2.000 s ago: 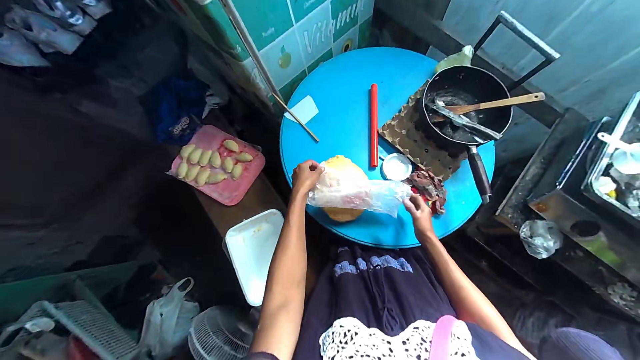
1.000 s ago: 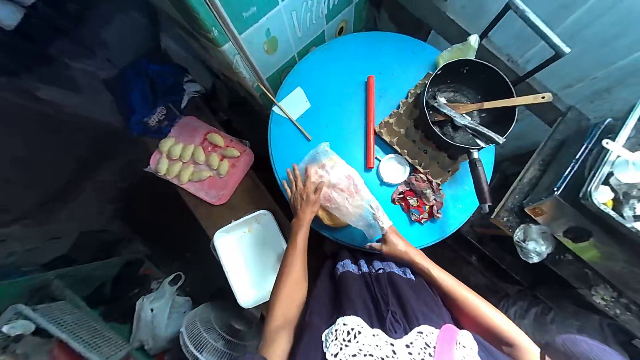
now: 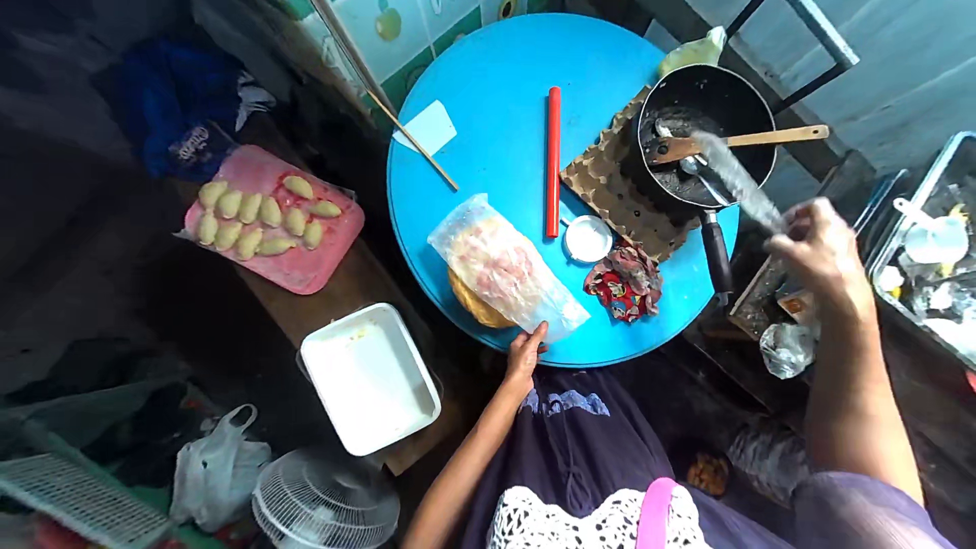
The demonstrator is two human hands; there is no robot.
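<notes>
A clear plastic bag [image 3: 499,263] with pale pinkish contents lies on the round blue table [image 3: 496,91], partly over a round yellow-orange item [image 3: 476,305]. My left hand [image 3: 526,354] grips the bag's lower end at the table's near edge. Over the right side of the table, my right hand [image 3: 820,240] holds a long greyish utensil [image 3: 738,183], blurred, its far end above the black pan [image 3: 705,72]. A wooden spatula [image 3: 778,136] and a metal spoon [image 3: 713,185] rest in the pan. The pan sits on a cardboard egg tray [image 3: 598,171].
Beside the bag are a red rod [image 3: 553,160], a small white-topped round container [image 3: 588,239] and a crumpled patterned cloth [image 3: 625,282]. To the left are a pink tray [image 3: 301,282] of pale oval pieces, a white basin [image 3: 370,381] and a fan [image 3: 325,499].
My right hand has left the bag's lower end and moved right to the pan, where it has lifted the long utensil. My left hand has shifted from the bag's left side to its lower end.
</notes>
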